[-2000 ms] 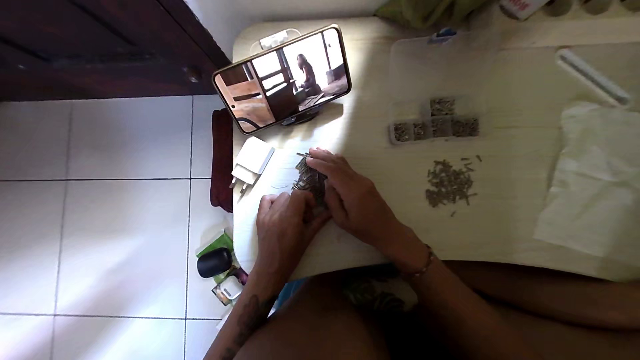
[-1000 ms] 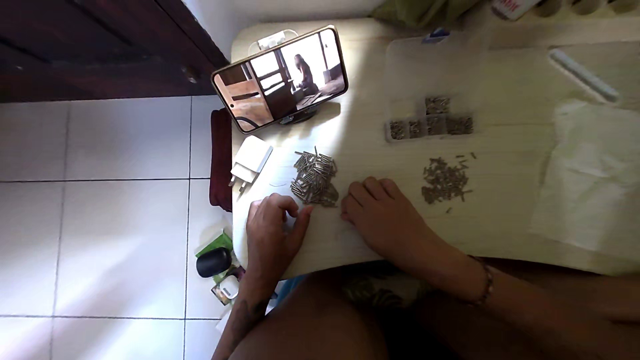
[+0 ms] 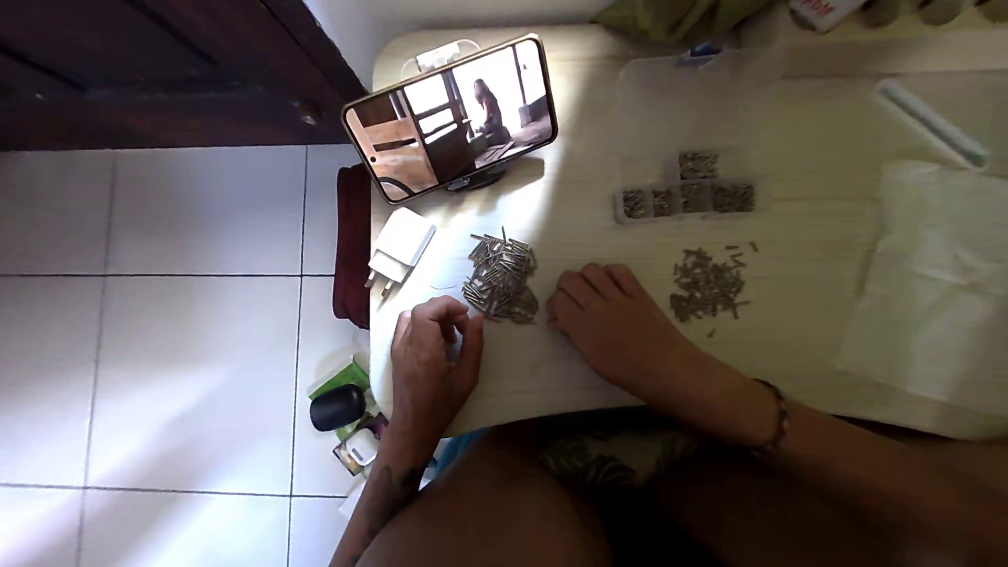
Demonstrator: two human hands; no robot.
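A pile of small metal pins or screws [image 3: 501, 276] lies on the pale wooden table [image 3: 543, 386]. Just below and left of it rests my left hand [image 3: 435, 354], its fingers curled with thumb and forefinger near each other; whether something small is between them cannot be told. To the right of the pile, my right hand [image 3: 610, 315] lies palm down with bent fingers, and its fingertips are hidden from view. A second, darker pile of small metal pieces [image 3: 707, 285] is beyond the right hand. Above that sits a clear plastic compartment box [image 3: 685, 216] with small metal parts in several compartments.
A smartphone [image 3: 457, 118] leans on a stand at the table's back left, its screen lit. A white charger plug [image 3: 402, 240] lies below it. At right are a white strip-like object [image 3: 933, 124] and a translucent white sheet [image 3: 929, 291]. The table's rounded edge runs near my left hand.
Both hands were together over the left pile two seconds ago. They have since parted, my right hand moving right and my left hand left, so the pile shows between them.
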